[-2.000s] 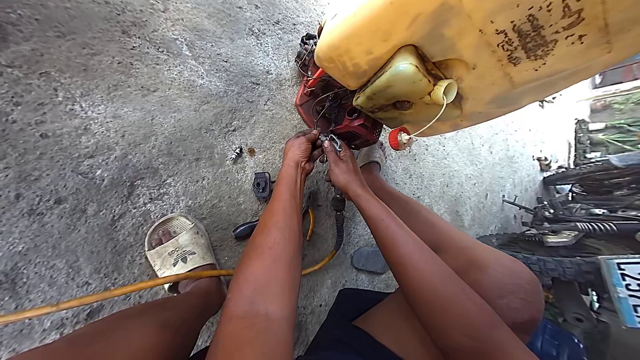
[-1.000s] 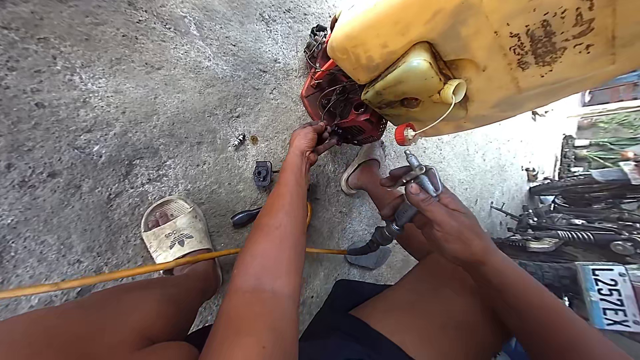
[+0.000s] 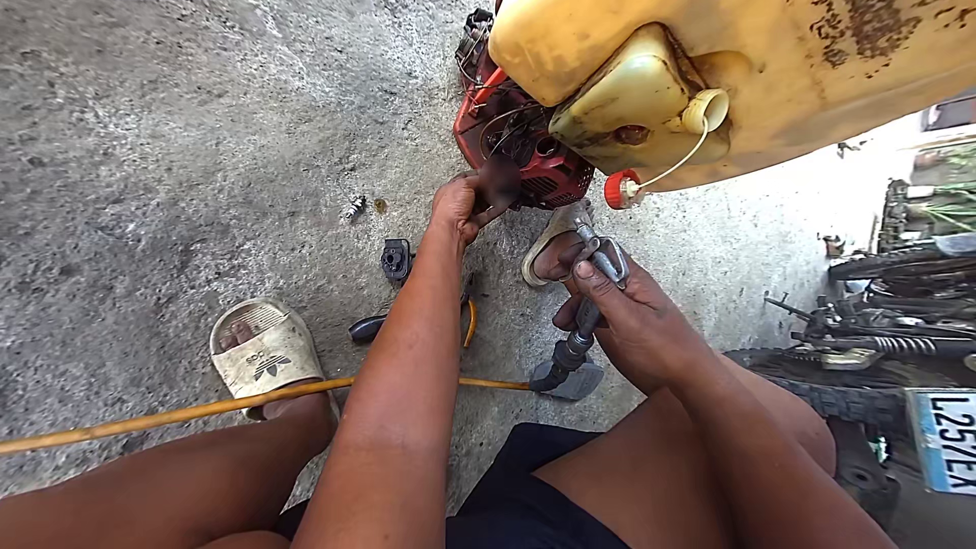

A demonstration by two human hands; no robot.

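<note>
My right hand (image 3: pixel 621 301) is closed around a metal air blow gun (image 3: pixel 602 263), its nozzle pointing up toward the engine and its lower end joined to a yellow hose (image 3: pixel 175 415). My left hand (image 3: pixel 476 198) is at the near edge of a red small-engine housing (image 3: pixel 560 179) with loose wires; its fingers are dark and blurred, and whether they grip anything is hidden. Beside the engine hangs a yellowed plastic tank (image 3: pixel 625 99) with an uncapped neck. Its red cap (image 3: pixel 621 189) dangles from a cord.
On the concrete lie a spark plug (image 3: pixel 354 208), a black plastic part (image 3: pixel 396 260), a dark handle (image 3: pixel 367 329) and a flat grey piece (image 3: pixel 583 381). My sandalled feet stand either side. A motorcycle tyre (image 3: pixel 808 381) is at the right, and a large yellow container (image 3: pixel 801 46) overhangs above.
Two seconds ago both hands were together at the engine. My right hand has since moved right, away from it, with the blow gun. My left hand has stayed at the engine.
</note>
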